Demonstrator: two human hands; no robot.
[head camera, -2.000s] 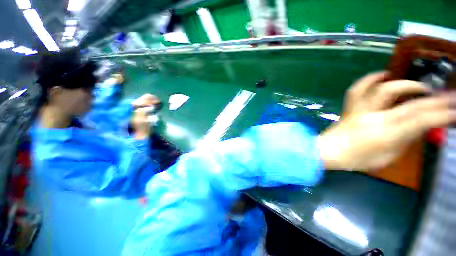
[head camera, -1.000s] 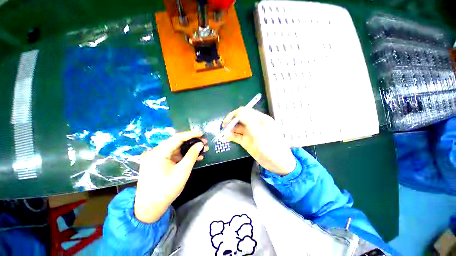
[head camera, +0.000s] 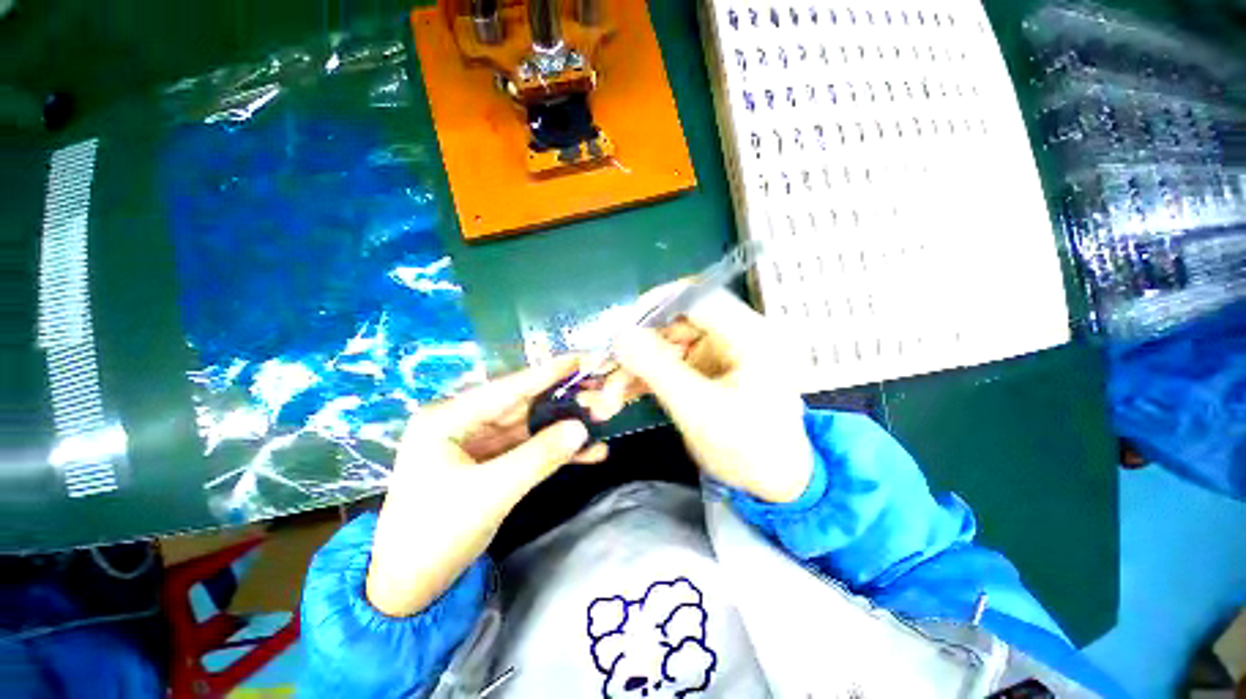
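My left hand (head camera: 465, 478) holds a small round black housing (head camera: 558, 415) between thumb and fingers, near the bench's front edge. My right hand (head camera: 711, 396) holds slim pale tweezers (head camera: 700, 290), their tip pointing down-left at the housing. The tip is at or just over the housing; whether it holds a small piece cannot be told. A small pale adhesive sheet (head camera: 558, 335) lies on the green mat just behind my hands, partly hidden by them.
A press on an orange base (head camera: 492, 191) stands ahead. A white parts tray (head camera: 929, 273) lies right of it, clear blister trays (head camera: 1161, 164) farther right. A blue film bag (head camera: 308, 260) and a whitish gridded strip (head camera: 68, 314) lie left. A blue sleeve (head camera: 1182, 396) shows at right.
The view has turned from a co-worker and my arm at the press to the bench. Since one second ago, my right hand has brought the tweezers from the adhesive sheet to the housing.
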